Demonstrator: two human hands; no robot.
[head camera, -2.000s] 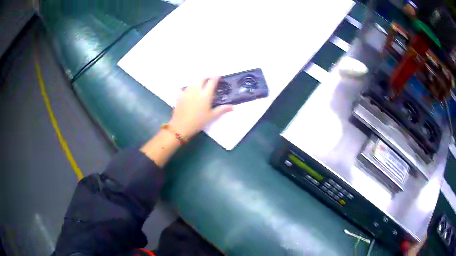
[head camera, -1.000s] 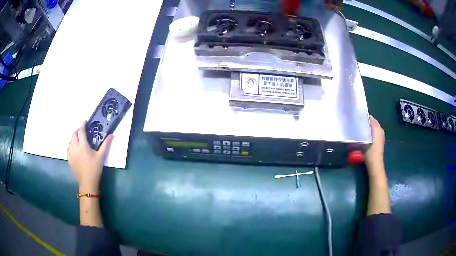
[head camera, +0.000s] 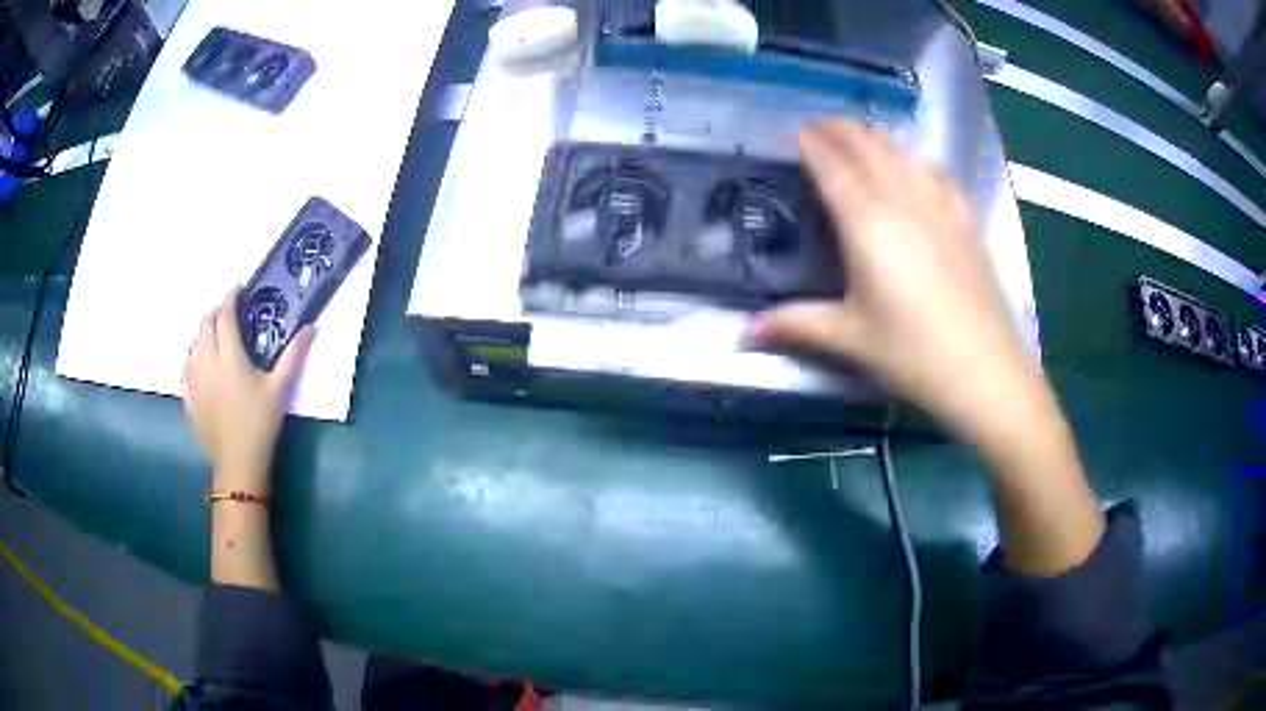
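Observation:
My left hand grips the near end of a black fan shroud lying on the white sheet; two fans show, the rest is under the hand. My right hand grips the right end of another fan shroud over the front of the machine, thumb at the front edge and fingers at the back. It is blurred; two fans show. Whether it still rests in the fixture I cannot tell.
A further shroud lies on the sheet's far part. Behind the held shroud are a blue bar and a white lump. A pale disc is at the machine's left rear. A hex key, a grey cable and shrouds lie on the bench.
My right hand has left the machine's front right corner and taken hold of the shroud. The fixture side has moved out toward me, exposing the blue bar. My left hand keeps its shroud, slightly shifted.

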